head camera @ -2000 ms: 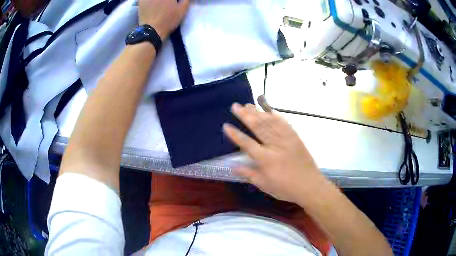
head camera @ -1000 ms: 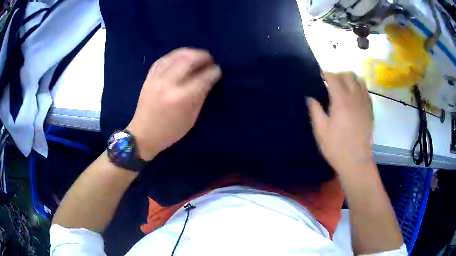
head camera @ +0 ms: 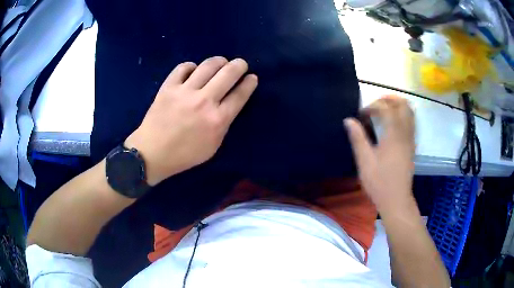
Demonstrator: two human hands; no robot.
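Observation:
A large dark navy garment panel [head camera: 293, 107] lies dark face up over the table, its near part over the wearer's lap. My left hand [head camera: 194, 115] rests on the left-middle of the panel, palm down, fingers slightly bent; whether it pinches cloth is hidden. My right hand [head camera: 386, 135] is at the panel's right edge, blurred, thumb and fingers curled around a small dark object that is too blurred to name.
Part of the sewing machine [head camera: 415, 34] shows at top right, beside a yellow fluffy bundle [head camera: 451, 70]. Black-handled scissors [head camera: 469, 140] lie right. Loose white pieces with dark bands [head camera: 34, 67] hang over the left edge. A blue basket [head camera: 451, 216] is below right.
The white face with its dark rectangle is gone from view; the dark face now lies up, nearer the wearer. Both hands moved onto or beside it. In the last second, they shifted little.

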